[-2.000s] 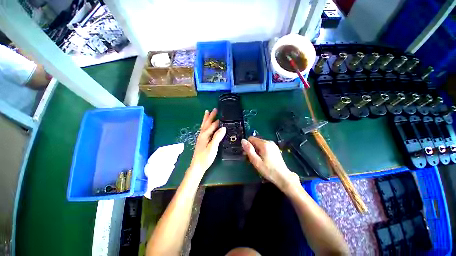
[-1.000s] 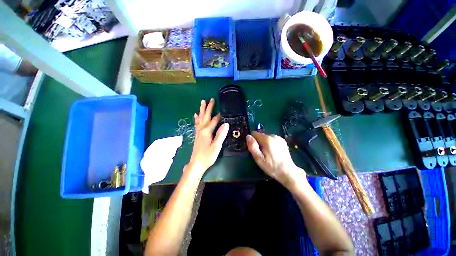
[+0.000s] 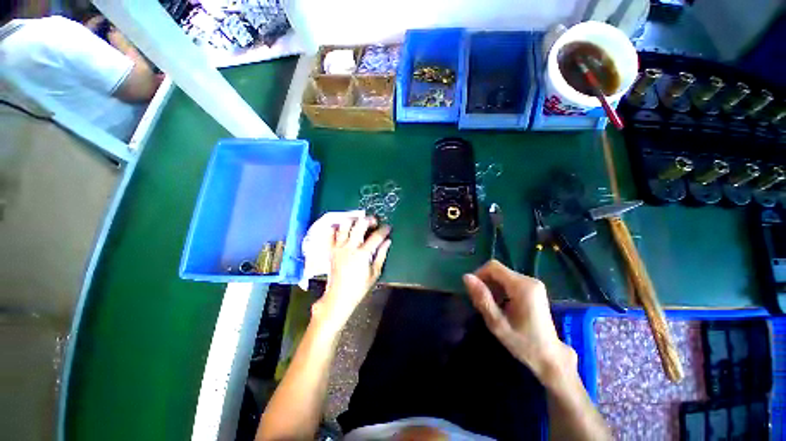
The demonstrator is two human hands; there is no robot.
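A black lock panel [image 3: 453, 189] lies hollow side up on a grey block [image 3: 452, 246], with a small brass ring [image 3: 452, 212] in its lower part. My left hand [image 3: 352, 258] rests on the white cloth [image 3: 321, 245], fingers apart, fingertips beside loose thin rings [image 3: 379, 200]. My right hand [image 3: 514, 312] is at the bench's front edge with curled fingers. Slim pliers [image 3: 496, 226] lie just beyond it, their handles running to my knuckles. Whether my fingers grip them is hidden.
Blue shaft bin [image 3: 250, 207] at left; divided box [image 3: 349, 115] and small blue bins [image 3: 431, 114] behind. Grease pot [image 3: 560, 86], hammer [image 3: 642, 284] and black pliers [image 3: 586, 263] at right. Panels with brass shafts [image 3: 711, 172] stand far right. A person's sleeve [image 3: 77, 77] shows upper left.
Both hands have left the panel; it stays on its block. The left hand moved left onto the cloth, the right towards the front edge. The view has shifted, moving the scene right.
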